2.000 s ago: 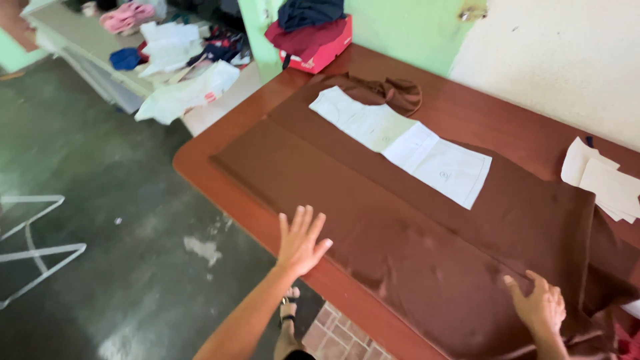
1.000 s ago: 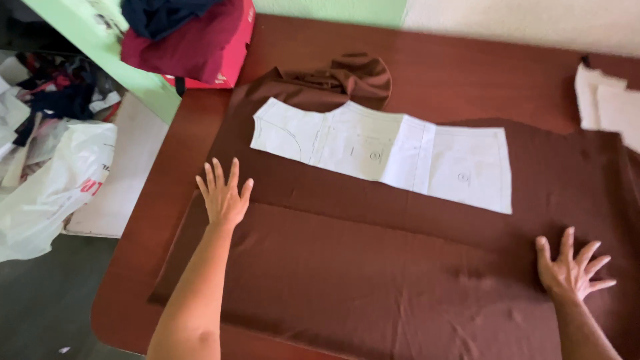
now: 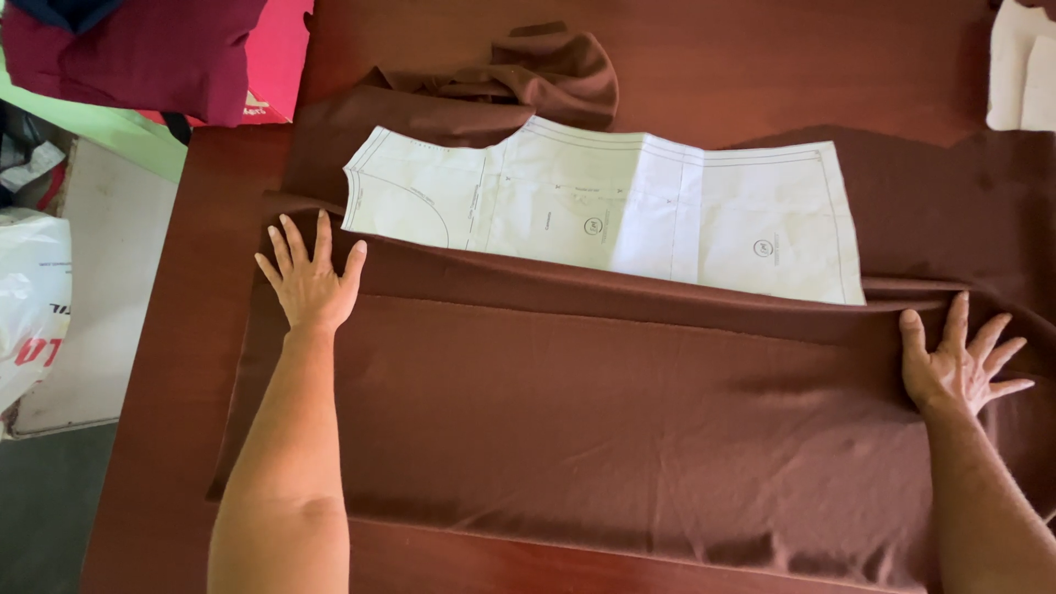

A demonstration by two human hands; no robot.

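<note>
Brown fabric (image 3: 577,429) lies spread over the reddish-brown table. On its upper part rests a white paper sewing pattern (image 3: 577,198) with printed lines and marks. My left hand (image 3: 312,276) presses flat on the fabric, fingers spread, just below the pattern's left end. My right hand (image 3: 961,363) is also spread on the fabric, below and right of the pattern's right end. Between the hands a raised fold of the fabric runs along the pattern's lower edge and hides a little of it. Neither hand grasps anything.
Bunched brown fabric (image 3: 553,74) sits beyond the pattern. At the upper left are a red box (image 3: 280,62) and maroon cloth (image 3: 140,62). A white plastic bag (image 3: 33,289) is beside the table (image 3: 157,396). Cream pattern pieces (image 3: 1011,66) lie at the upper right.
A fold has risen in the fabric along the pattern's lower edge, which lay uncovered before. The view has moved closer over the table.
</note>
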